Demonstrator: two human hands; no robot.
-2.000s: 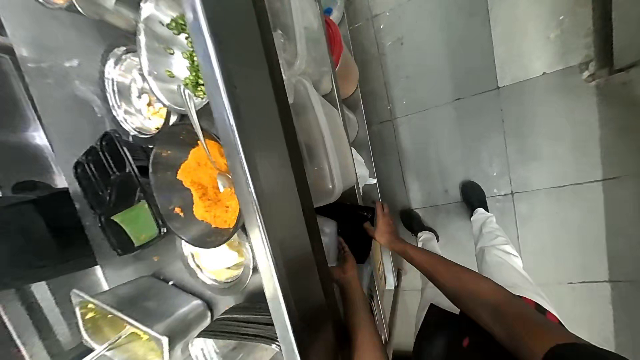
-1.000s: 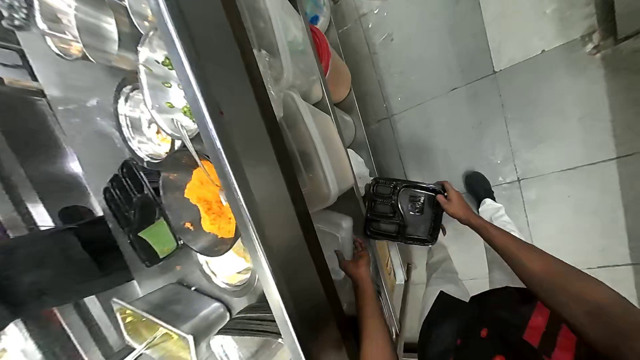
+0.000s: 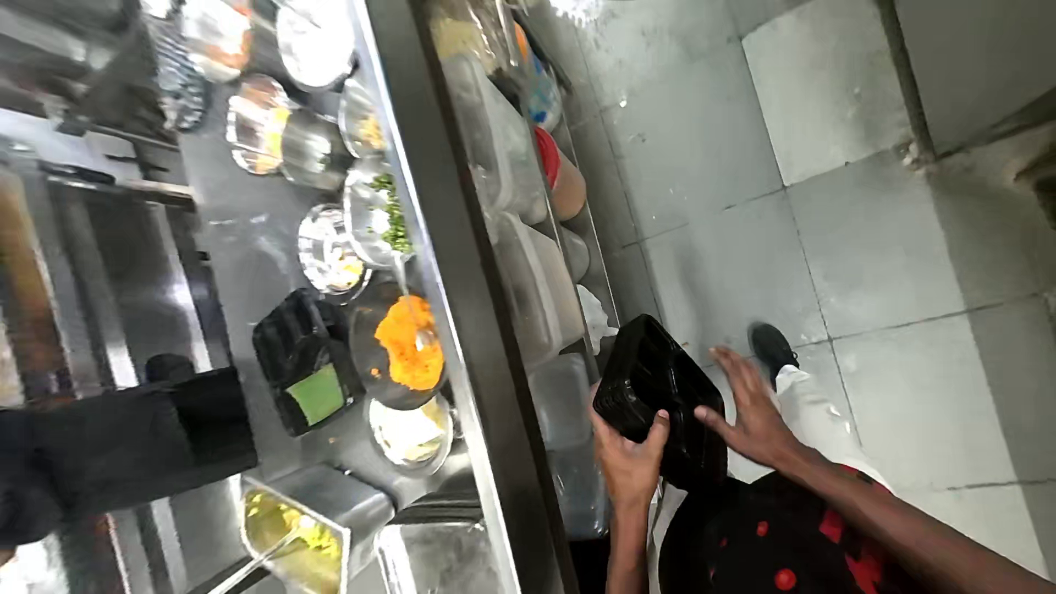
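Note:
My left hand [image 3: 631, 462] grips a stack of black plastic compartment trays [image 3: 660, 396] by its near edge, thumb over the rim. Just right of the stack, my right hand [image 3: 751, 408] is spread with its fingers apart; its thumb is close to the trays, and whether it touches them I cannot tell. Clear plastic containers [image 3: 569, 445] sit on the under-counter shelf beside my left hand. On the steel counter, another black compartment tray [image 3: 301, 359] has a green piece in one compartment, next to a dark pan [image 3: 367, 371] of orange food with a spoon.
The steel counter edge [image 3: 450, 305] runs between the food bowls and the shelf. A steel bowl of chopped greens [image 3: 363, 214] and a deep steel container of yellow food [image 3: 293, 536] stand on top. A red-lidded tub [image 3: 565, 177] is on the shelf. A person's dark sleeve [image 3: 124, 445] reaches in at left.
One second ago my right hand held a single black tray and my left hand was at the clear containers. Now my left hand holds a black tray stack and my right hand is apart from its former grip.

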